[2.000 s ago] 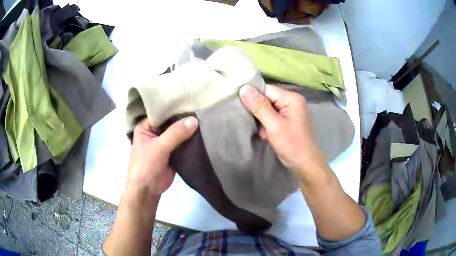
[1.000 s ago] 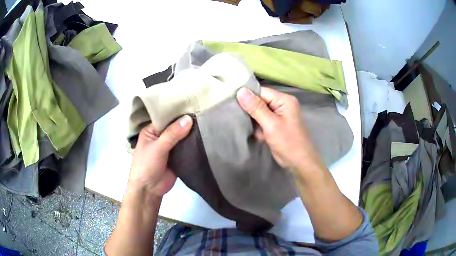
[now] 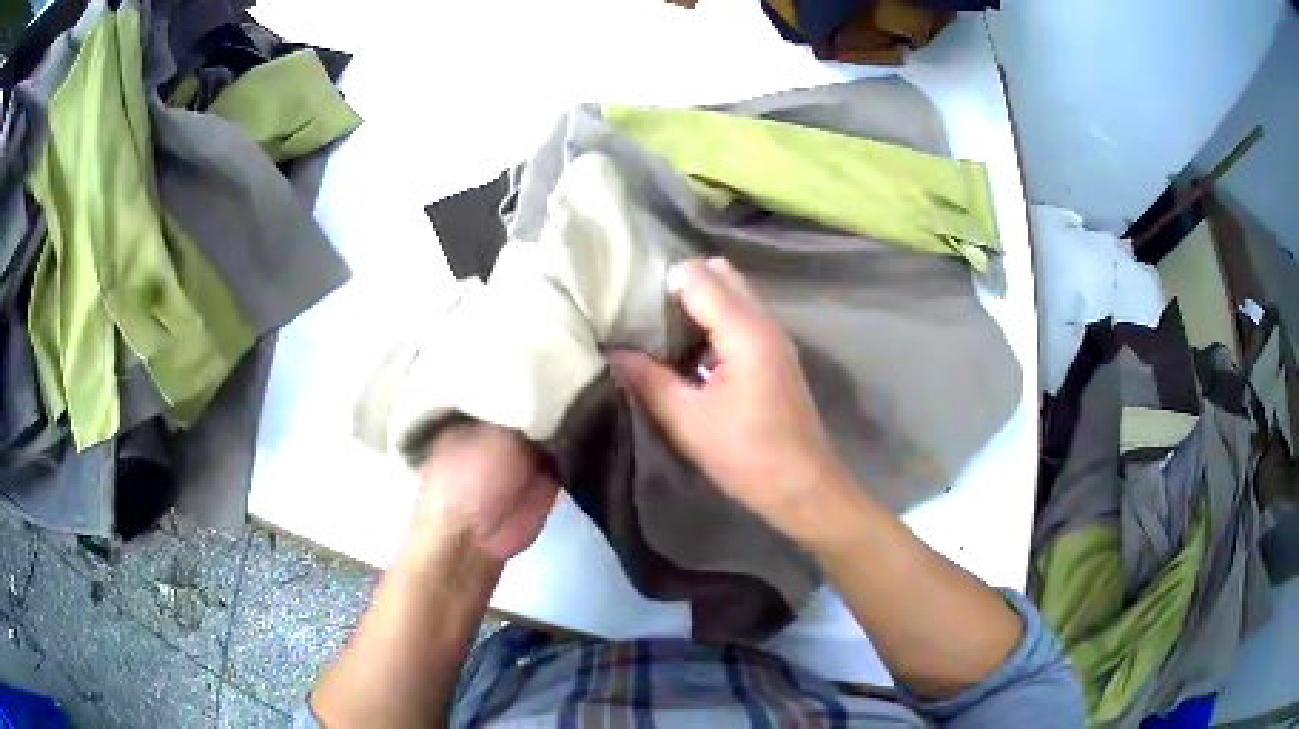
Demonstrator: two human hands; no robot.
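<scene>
A partly sewn garment lies across the table in front of me. Its wide grey body panel (image 3: 912, 370) spreads to the right, with a lime sleeve (image 3: 812, 174) across its top. A beige panel (image 3: 492, 342) is bunched at the left, and a dark brown panel (image 3: 627, 499) hangs towards me. My left hand (image 3: 492, 484) is under the beige panel's lower edge, its fingers hidden in the cloth. My right hand (image 3: 734, 385) is at the join of beige and grey, holding cloth between thumb and fingers, slightly blurred.
A pile of grey, lime and dark pieces (image 3: 214, 242) hangs over the table's left edge. Another pile (image 3: 1140, 499) is heaped beyond the right edge. A navy and rust-brown bundle (image 3: 869, 26) lies at the far edge. The speckled floor (image 3: 157, 598) shows at lower left.
My left hand has turned and moved down under the beige panel. My right hand has moved lower along the join. The beige part is more bunched, and more dark brown cloth shows at the upper left.
</scene>
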